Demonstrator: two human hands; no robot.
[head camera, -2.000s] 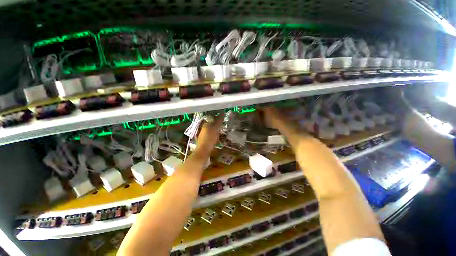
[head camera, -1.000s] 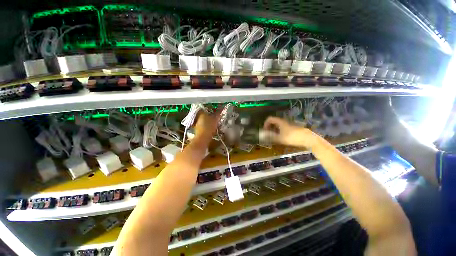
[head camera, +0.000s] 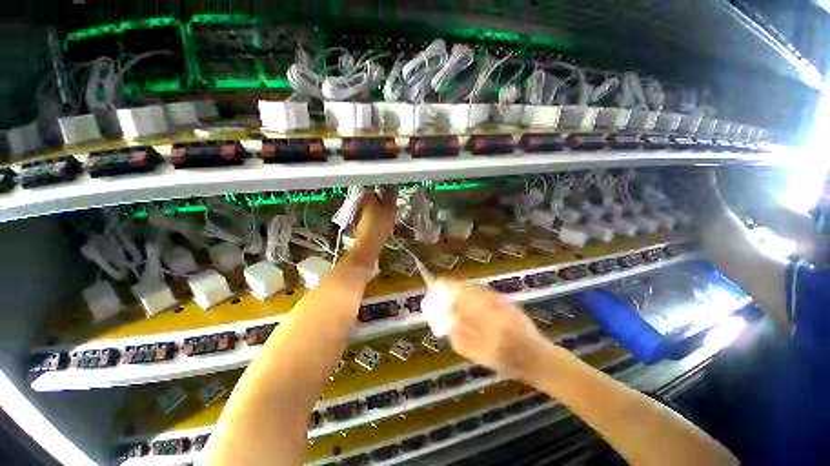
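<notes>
My right hand is closed on a white power adapter in front of the middle shelf's front edge. A thin white output cord runs from the adapter up and back toward my left hand. My left hand reaches deep into the middle shelf, under the upper shelf, beside a looped white cord bundle. Its fingertips are hidden, so its grip cannot be told. Flat AC sockets show on the yellow socket board. White adapters with cords stand left of my forearm.
The upper shelf edge crosses above my hands, with adapters and looped cords behind it. Black and red terminals line the middle shelf's front. A lower shelf carries more sockets. At right are a blue tray and another person's arm.
My right hand has come forward and down from the shelf's back and taken hold of the adapter that hung by its cord. My left hand has stayed at the back.
</notes>
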